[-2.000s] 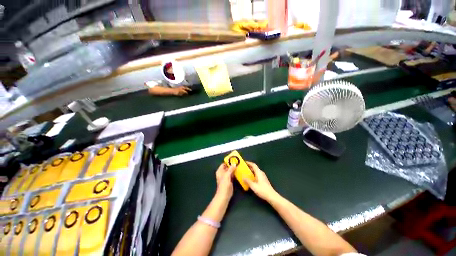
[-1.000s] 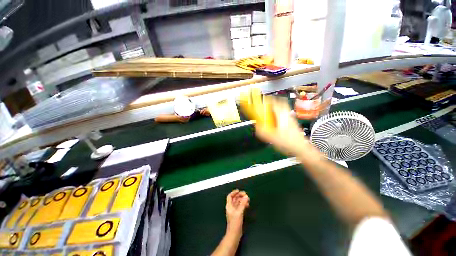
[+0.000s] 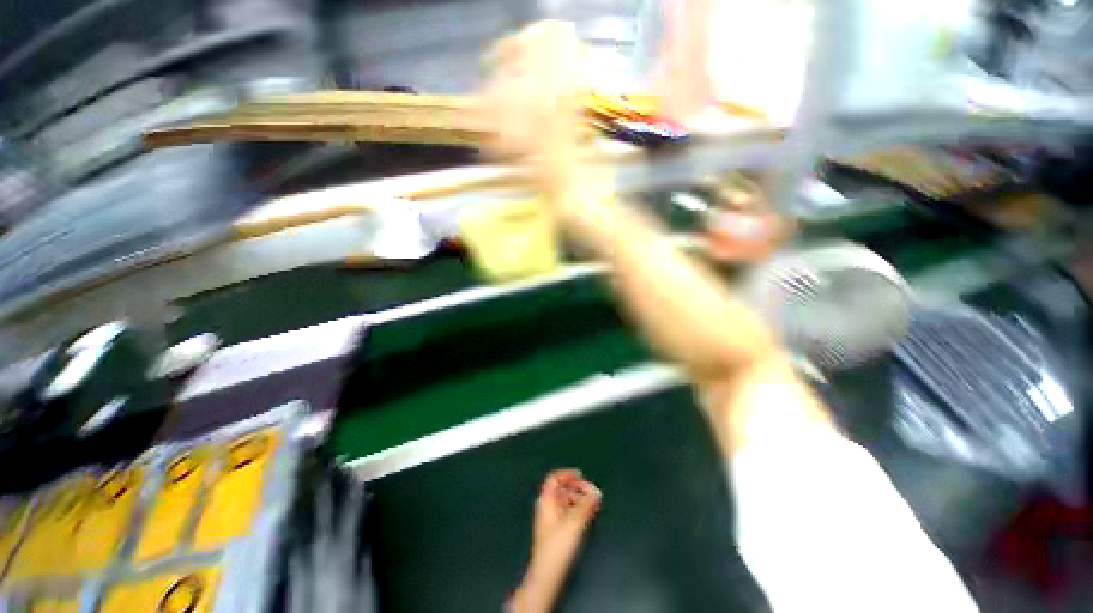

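My right hand is raised and stretched far forward at the shelf across the line. It is strongly blurred, and I cannot tell whether it holds anything. My left hand is low over the dark green worktop, its fingers curled in and nothing visible in them. Yellow housings with black rings lie in the pale blister tray on top of the stack at the lower left; the picture's edge cuts it off. More yellow pieces lie on the shelf near my right hand.
A round fan stands at right. Beyond it is the ring-parts tray on clear film, blurred. A green conveyor runs behind the worktop. A yellow sheet hangs across the line beside a person's white cap. An orange-red container stands behind the fan.
My right hand first held a yellow housing with my left, then lifted yellow pieces forward; now it is higher and further left. My left hand let go and stays low. The view has shifted.
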